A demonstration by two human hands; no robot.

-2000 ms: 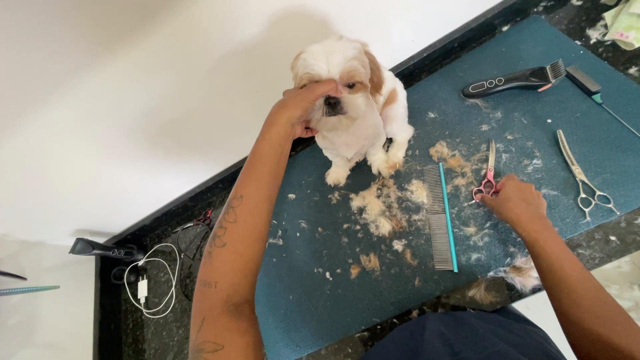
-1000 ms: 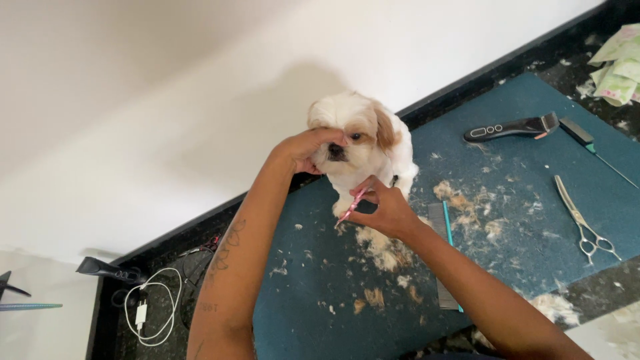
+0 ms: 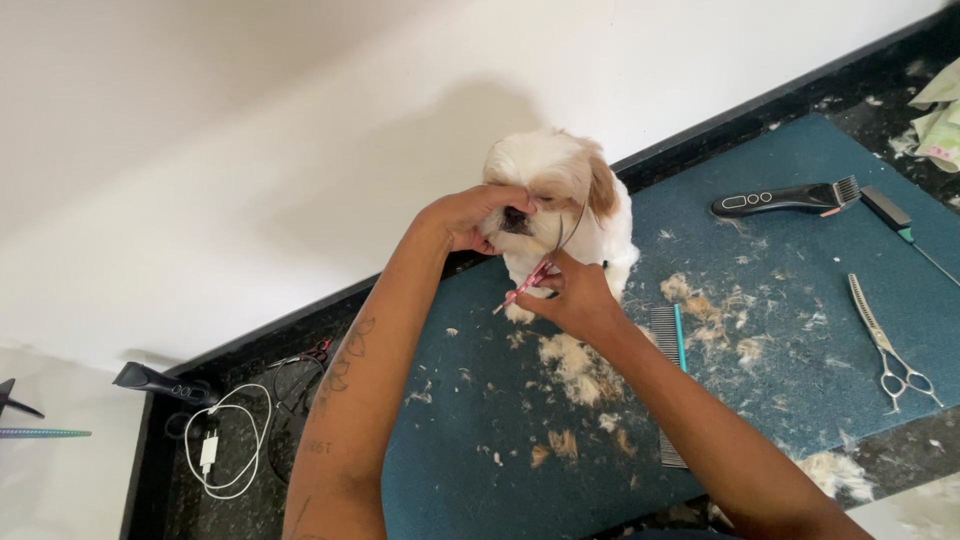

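Note:
A small white and tan dog [image 3: 551, 161] sits on a blue-green mat [image 3: 465, 450] near the wall. My left hand [image 3: 476, 217] holds its muzzle, with the thumb across the top of the snout and fingers below the jaw. In my right hand [image 3: 577, 296] is a pair of pink-handled scissors [image 3: 534, 279], their blades spread and pointing up beside the dog's cheek. Behind my right forearm lies a metal comb with a turquoise spine [image 3: 680, 337], partly hidden. Clumps of cut hair [image 3: 577, 367] are scattered on the mat.
At the right lie a black hair clipper [image 3: 780, 201], a dark brush with a thin handle [image 3: 889, 210] and thinning shears [image 3: 877, 337]. Crumpled patterned cloth or paper [image 3: 941, 131] is at the far right. A white cable with a plug [image 3: 208, 454] and another black clipper [image 3: 169, 384] are at lower left.
My right hand has picked up the pink-handled scissors from the mat and moved left and up to the dog's face; the blades have spread. My left hand stays on the muzzle.

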